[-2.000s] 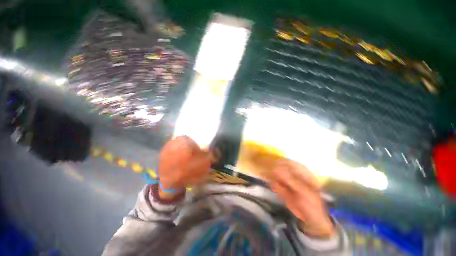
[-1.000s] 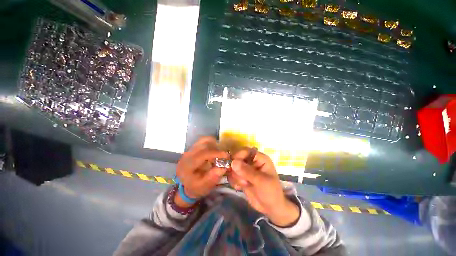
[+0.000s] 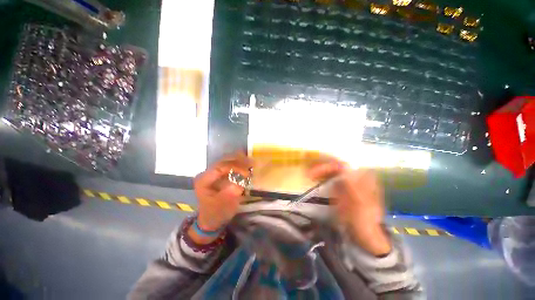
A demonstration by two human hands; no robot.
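Observation:
My left hand (image 3: 217, 190) holds a small silver component (image 3: 239, 177) between its fingertips, at the bench's near edge. My right hand (image 3: 358, 199) is blurred and holds thin tweezers (image 3: 308, 192) that point down and left, apart from the component. The adhesive sheet (image 3: 281, 170), white with glare at its far part and amber-yellow nearer me, lies between and beyond my hands. Whether anything is on the tweezer tip cannot be told.
A large clear tray (image 3: 352, 64) lies beyond the sheet, with gold parts (image 3: 446, 28) along its far edge. A crowded supply tray (image 3: 76, 94) is at left. A long white strip (image 3: 183, 129) lies between the trays. A red box (image 3: 516, 135) is at right.
My hands have moved apart from their meeting at the component. My right hand has moved right, and the tweezers now show. The view has shifted slightly, so the trays sit further left.

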